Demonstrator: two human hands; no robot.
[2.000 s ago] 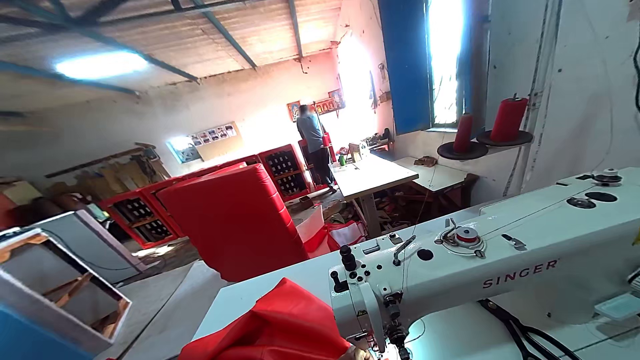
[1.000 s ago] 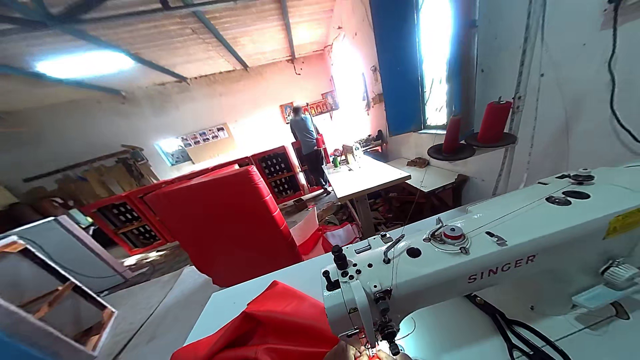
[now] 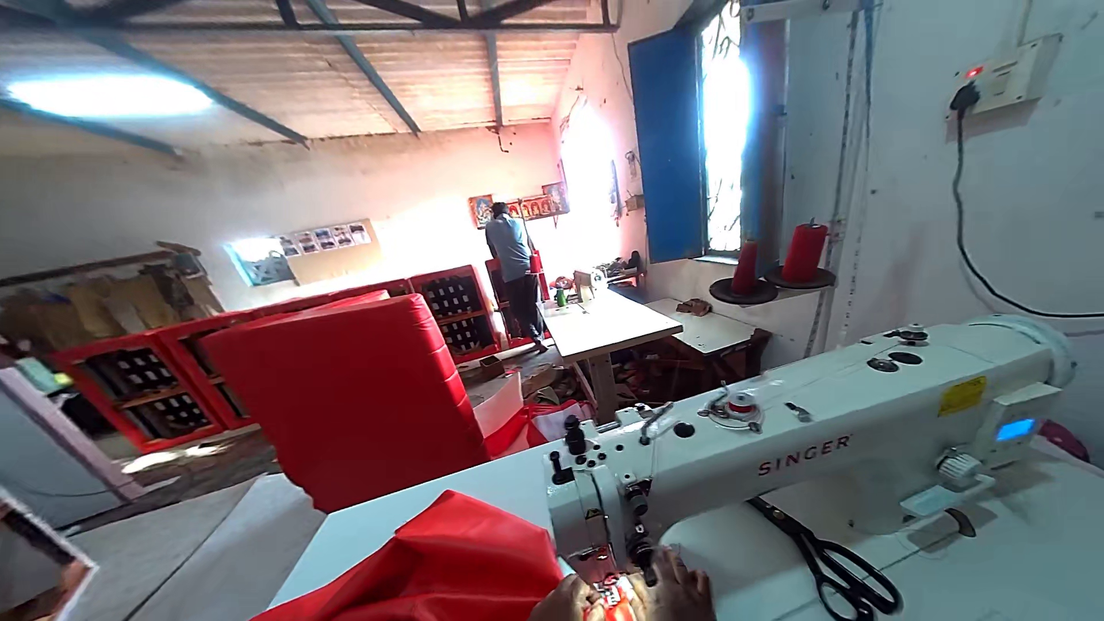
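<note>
At the bottom edge, my left hand (image 3: 565, 599) and my right hand (image 3: 677, 591) press on red upholstery material (image 3: 614, 611) at the lit needle area of a white Singer sewing machine (image 3: 802, 431). One hand lies on each side of the presser foot (image 3: 611, 590). A large fold of red leather-like material (image 3: 457, 552) spreads over the machine table to the left. Black-handled scissors (image 3: 832, 561) lie on the table under the machine arm. The frame cuts off both wrists.
A large red cushion panel (image 3: 354, 397) stands behind the table on the left. A person (image 3: 511, 267) stands far back by red frames (image 3: 453, 310). A white worktable (image 3: 604, 323) stands mid-room. Red thread cones (image 3: 805, 253) sit on a stand at right.
Both hands are now in view at the needle; two seconds ago only a small part of a hand showed at the bottom edge. The view has shifted to the right.
</note>
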